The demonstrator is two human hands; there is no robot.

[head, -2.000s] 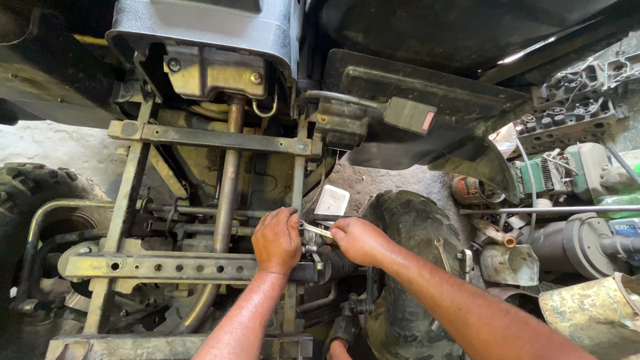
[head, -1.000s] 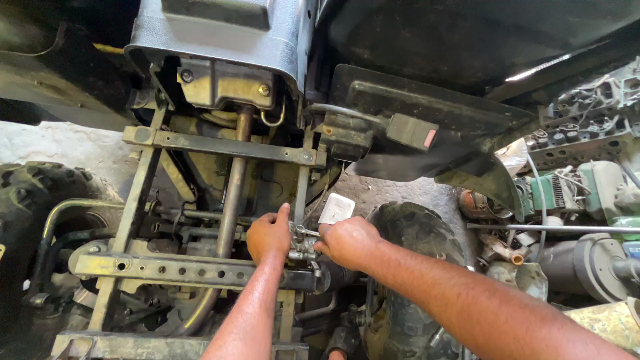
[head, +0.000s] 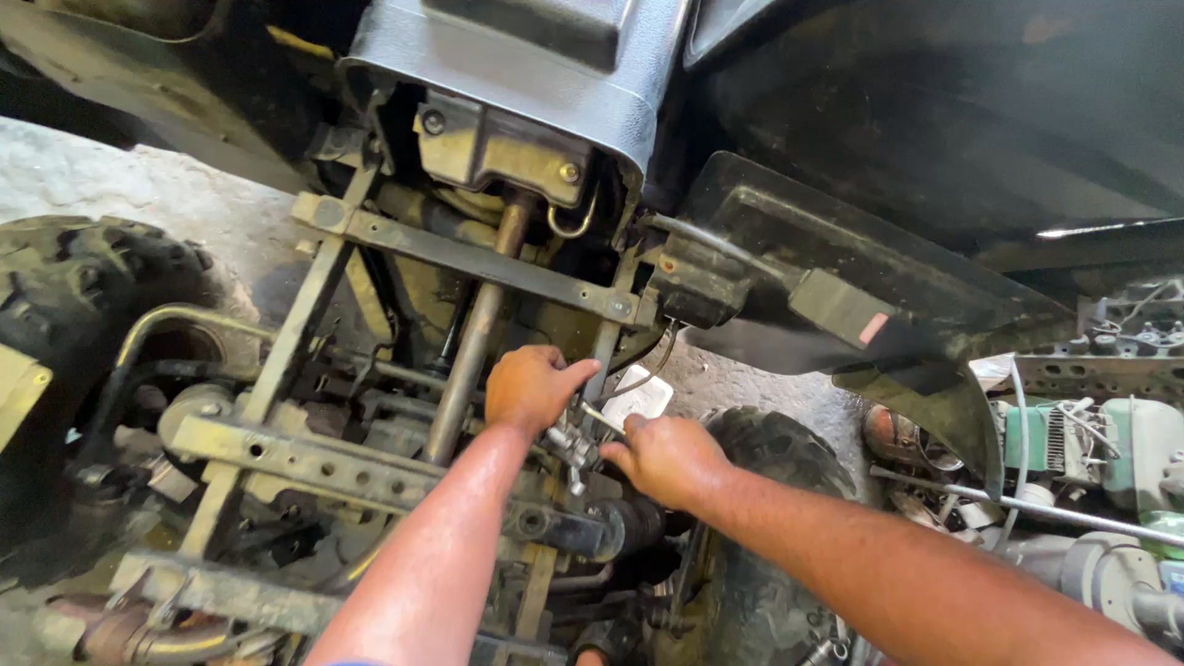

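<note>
My right hand [head: 673, 461] grips a slim metal wrench [head: 603, 421], whose far end points up and left toward my left hand. My left hand [head: 532, 393] is beside a small metal fitting [head: 572, 453] on the vehicle frame, its thumb stretched out to the right; its fingertips are hidden, so what it holds is unclear. Both hands are over the right side of the open metal frame [head: 462, 264], just above a perforated crossbar [head: 333, 467]. A steel steering shaft [head: 476, 342] runs down to the left of my left hand.
Knobby tires stand at left [head: 83, 277] and right [head: 786, 462]. A white plastic tray [head: 640, 393] lies on the ground behind my hands. Black plastic bodywork [head: 925, 139] hangs at upper right. Engine parts [head: 1064, 435] and a long metal rod [head: 1027, 504] lie at far right.
The wrench lay roughly level between my hands two seconds ago; it now slants up to the left. My left thumb has swung out to the right. The view has tilted.
</note>
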